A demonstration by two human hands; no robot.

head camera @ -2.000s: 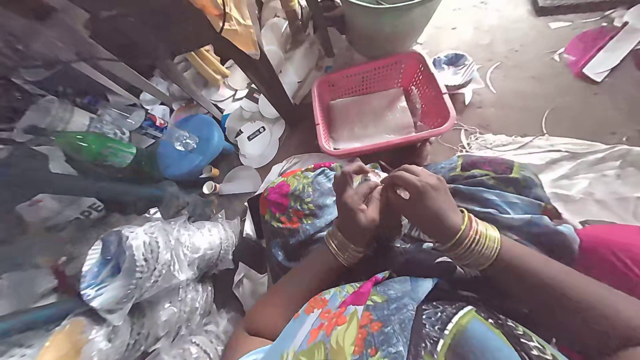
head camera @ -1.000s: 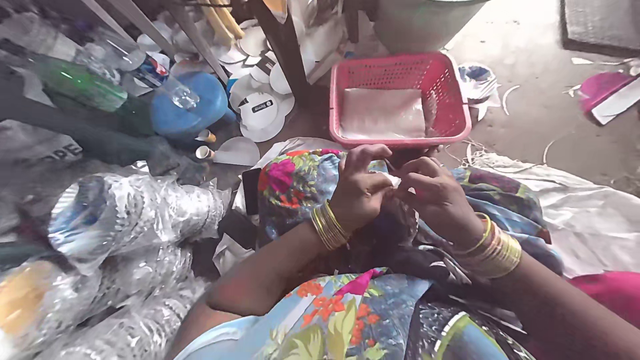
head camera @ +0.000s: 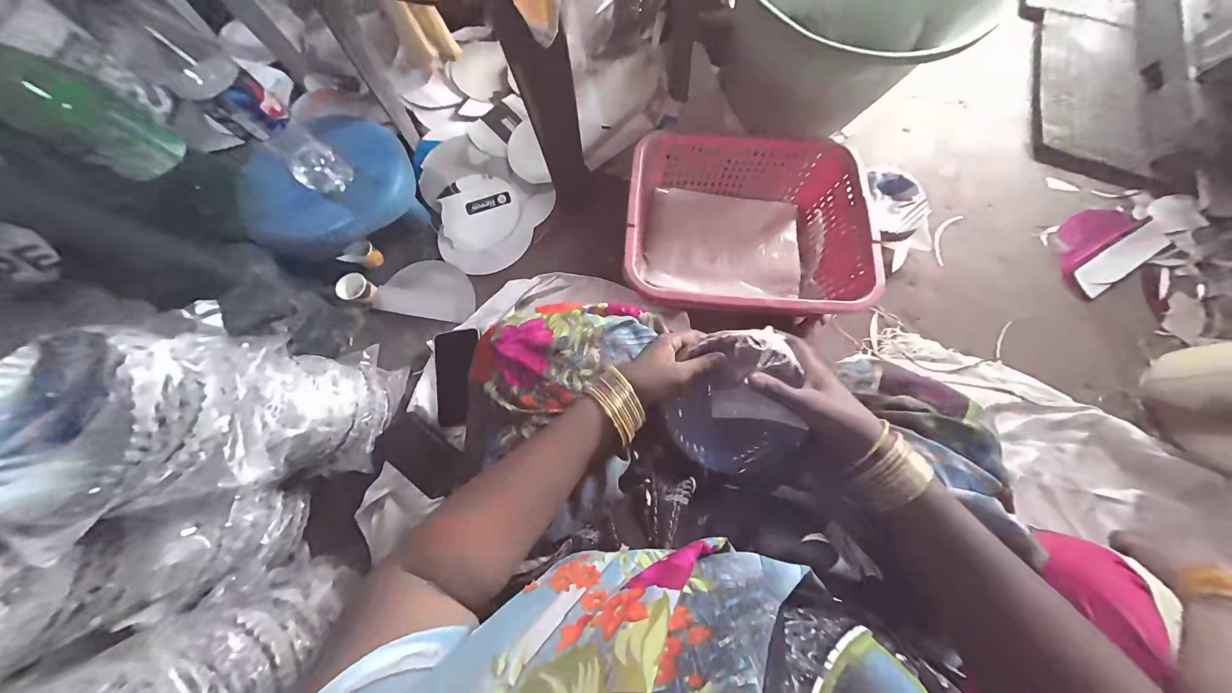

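A round stack in clear plastic wrap [head camera: 739,414], likely bowls or plates, rests in my lap between both hands. My left hand [head camera: 669,368] grips its upper left side, fingers spread over the wrapped rim. My right hand [head camera: 813,390] holds the right side near the bunched top of the plastic. Just beyond my knees stands a pink perforated plastic basket [head camera: 754,306] with a stack of clear plastic sheets or bags [head camera: 722,243] in it. Wrapped stacks of silvery disposable plates or bowls [head camera: 241,404] lie at the left.
A blue plastic stool [head camera: 318,207] holds a clear bottle, with paper cups [head camera: 356,287] and white paper discs [head camera: 481,217] beside it. A large pale bucket [head camera: 818,77] stands behind the basket. Another person's forearm [head camera: 1203,616] shows at the right edge. Paper scraps [head camera: 1126,255] litter the floor.
My hands were close together at the fingertips, over my lap; now they are farther apart, around the wrapped stack, which was not plainly visible before. Another person's arm has appeared at the right.
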